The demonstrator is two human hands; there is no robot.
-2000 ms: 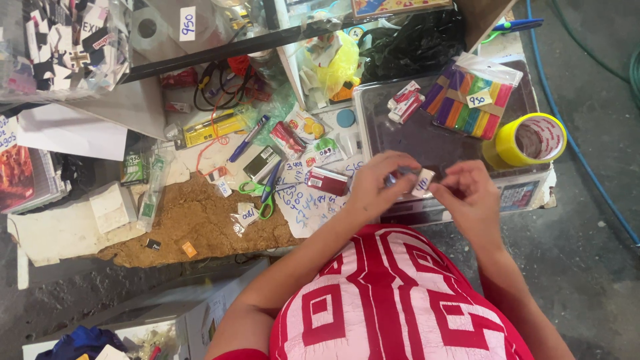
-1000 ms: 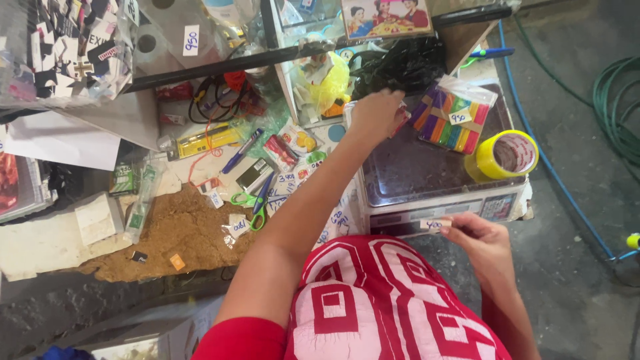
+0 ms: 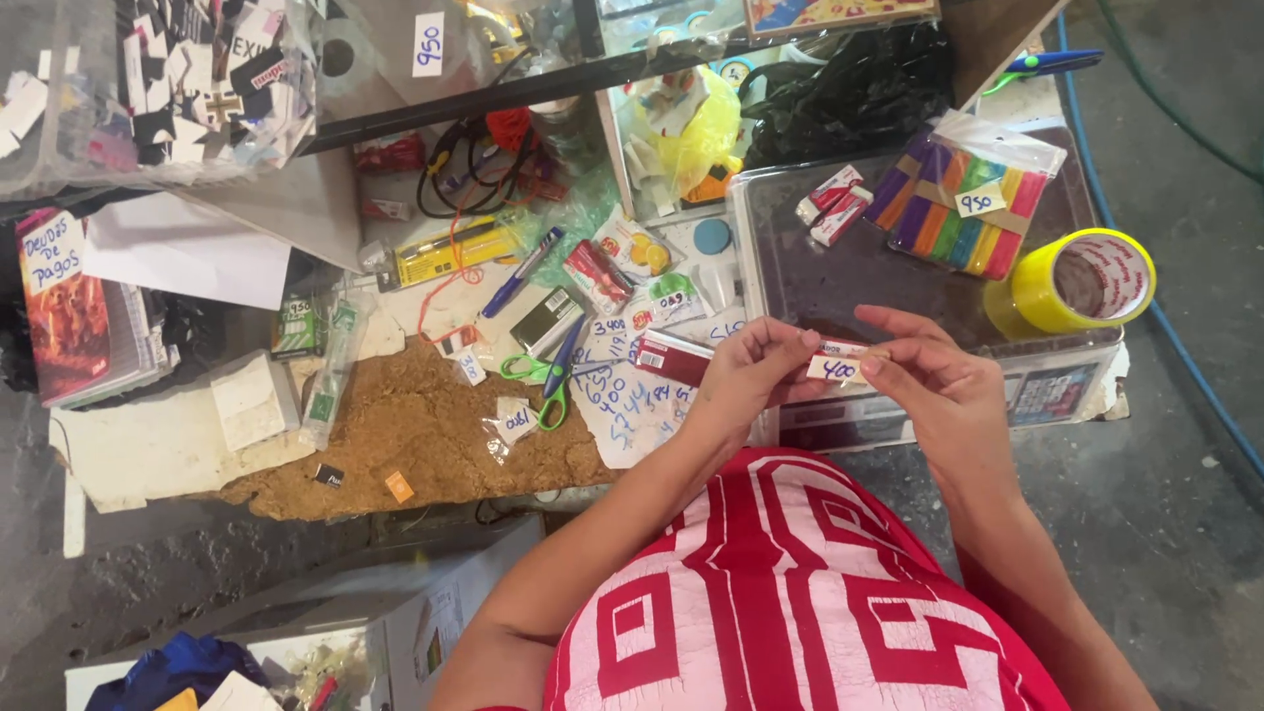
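Note:
My left hand [image 3: 760, 370] grips a small red and white packet [image 3: 834, 349] over the near edge of the scale's dark plate [image 3: 790, 267]. My right hand [image 3: 933, 385] pinches a small white price tag [image 3: 834, 369] with a handwritten number, laid against that packet. Two more small red and white packets [image 3: 836, 204] lie on the plate beyond my hands. A bag of coloured craft sticks [image 3: 963, 212] with a price tag is at the plate's far right, and a roll of yellow packing tape [image 3: 1071, 276] stands at its right edge.
Green-handled scissors [image 3: 555, 380], a blue marker [image 3: 521, 273], a dark red box [image 3: 671, 357] and a paper with handwritten figures [image 3: 622, 405] lie on the worn tabletop left of the scale. Shelving [image 3: 464, 89] and a clear tub of cut labels [image 3: 296, 128] border the far side. Hoses [image 3: 1185, 346] run over the floor at right.
My left hand reached to the far part of the plate one second ago; it is now back beside my right hand with a packet. The right hand's tag has come up to it.

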